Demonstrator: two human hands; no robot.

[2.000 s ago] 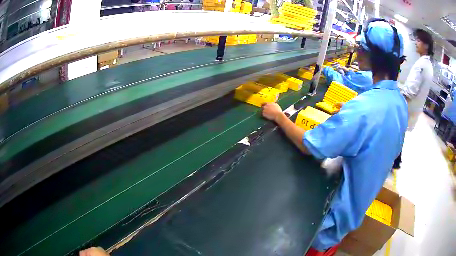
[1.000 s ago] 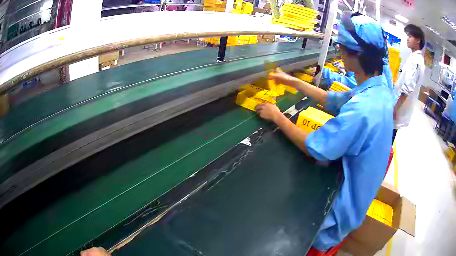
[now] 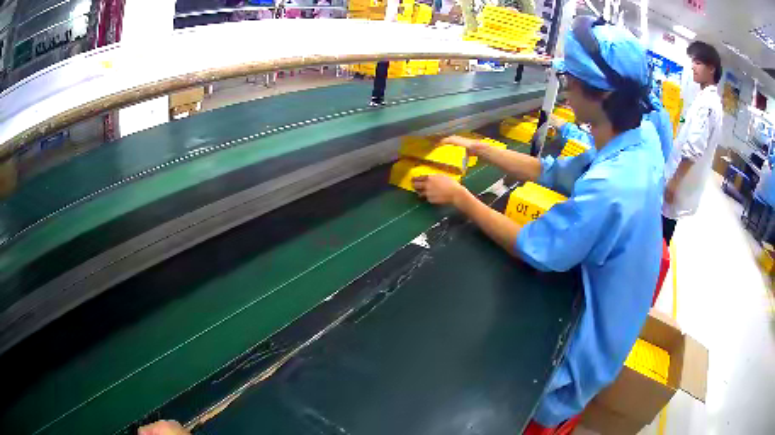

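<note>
A small part of one hand (image 3: 163,427) shows at the bottom edge, left of centre, at the edge of the bench; it looks like my left hand, cut off by the frame, so its fingers' state cannot be told. My right hand is not in view. In front of me lie the dark-green bench (image 3: 425,340) and the green conveyor belt (image 3: 255,289) with a thin pale line. Farther along the belt, a person in blue holds yellow boxes (image 3: 433,155) with both hands, one box above others.
A yellow box (image 3: 532,202) lies on the bench beside the person in blue (image 3: 595,221). An open brown carton (image 3: 633,382) with yellow boxes stands on the floor at right. A white post (image 3: 552,85) rises beyond. A white rail (image 3: 255,51) crosses the top.
The person in blue has brought a yellow box down onto the others and shifted the boxes slightly left. The hand at the bottom edge has hardly moved.
</note>
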